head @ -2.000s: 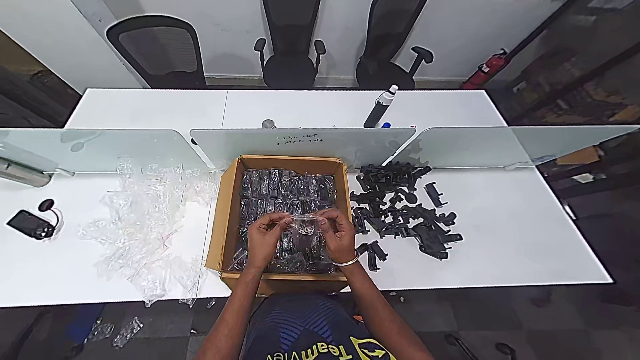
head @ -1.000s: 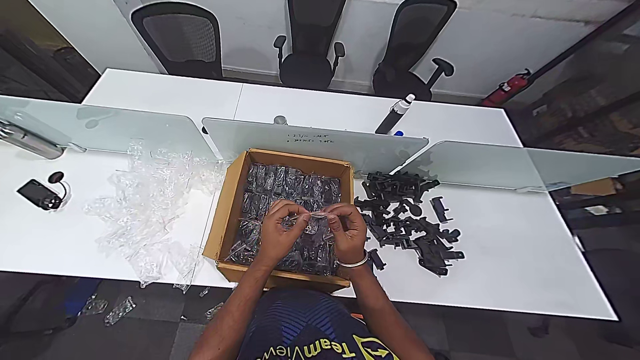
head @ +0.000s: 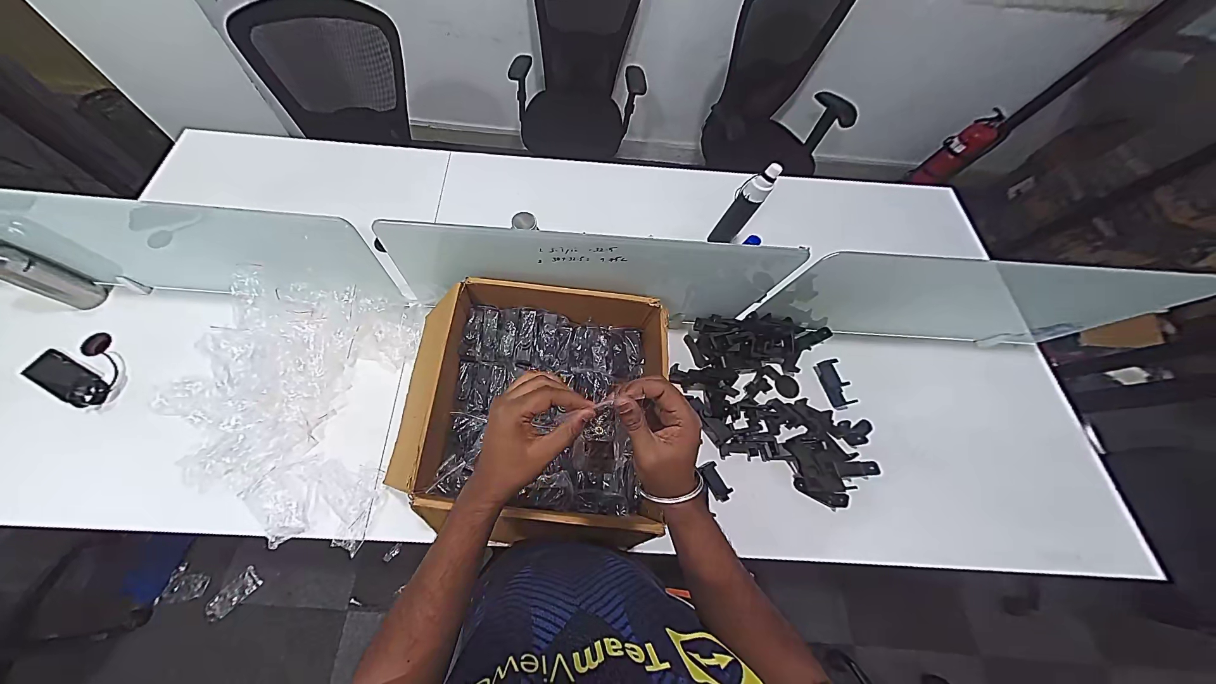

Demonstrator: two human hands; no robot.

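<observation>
Over an open cardboard box (head: 423, 418), my left hand (head: 532, 432) and my right hand (head: 660, 432) pinch the edge of a clear plastic bag (head: 608, 404) between fingers and thumbs. Part of the bag hangs below the fingers; what it contains is hard to tell. Rows of dark parts in clear plastic bags (head: 503, 332) fill the box. A heap of clear plastic bags (head: 275, 399) lies left of the box. Black plastic parts (head: 760, 408) lie in a loose pile on its right. A metal bangle is on my right wrist.
The white table (head: 988, 465) is crossed by frosted glass dividers (head: 589, 266) behind the box. A small black device (head: 66, 377) and a metal bottle (head: 47, 275) are at the left. A dark bottle (head: 746, 204) stands beyond the divider. Clear bags (head: 233, 591) lie on the floor.
Both hands stay over the box, gripping clear plastic. Their fingers are closer together than two seconds ago. The view has shifted.
</observation>
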